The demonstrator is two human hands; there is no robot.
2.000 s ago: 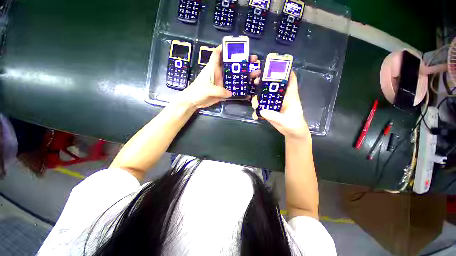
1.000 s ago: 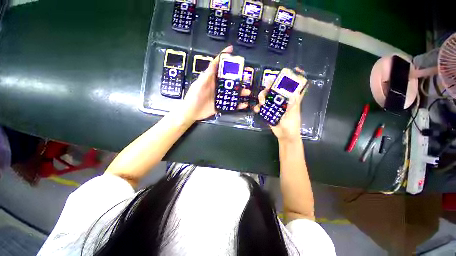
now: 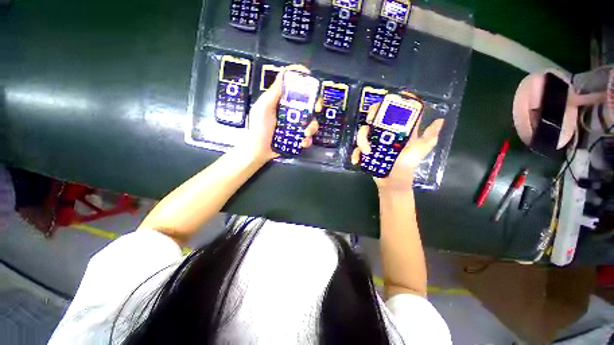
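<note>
My left hand [image 3: 263, 128] holds a keypad mobile phone [image 3: 294, 114] upright, its screen lit pale and purple. My right hand [image 3: 408, 151] holds another keypad phone [image 3: 391, 135], tilted to the right, its screen lit blue-purple, with the thumb off the keys and spread to the right. Both phones are above the clear blister tray [image 3: 431, 74]. Several more keypad phones lie face up in its two rows. The front-left phone [image 3: 233, 91] has a dark screen. Some others, such as the phone between my hands [image 3: 332, 113], have lit screens. My hands partly cover the front-row phones.
A red marker pen [image 3: 493, 173], a thinner red-and-black pen [image 3: 512, 195] and a small black piece [image 3: 530, 197] lie at the right. Beyond them are a dark smartphone [image 3: 551, 111] on a pink fan base [image 3: 526, 108] and a white power strip [image 3: 571, 215] with cables.
The left phone has moved slightly left and its screen looks paler. The right phone has moved slightly right and is less tilted. My right thumb has spread away. The phones behind are more exposed.
</note>
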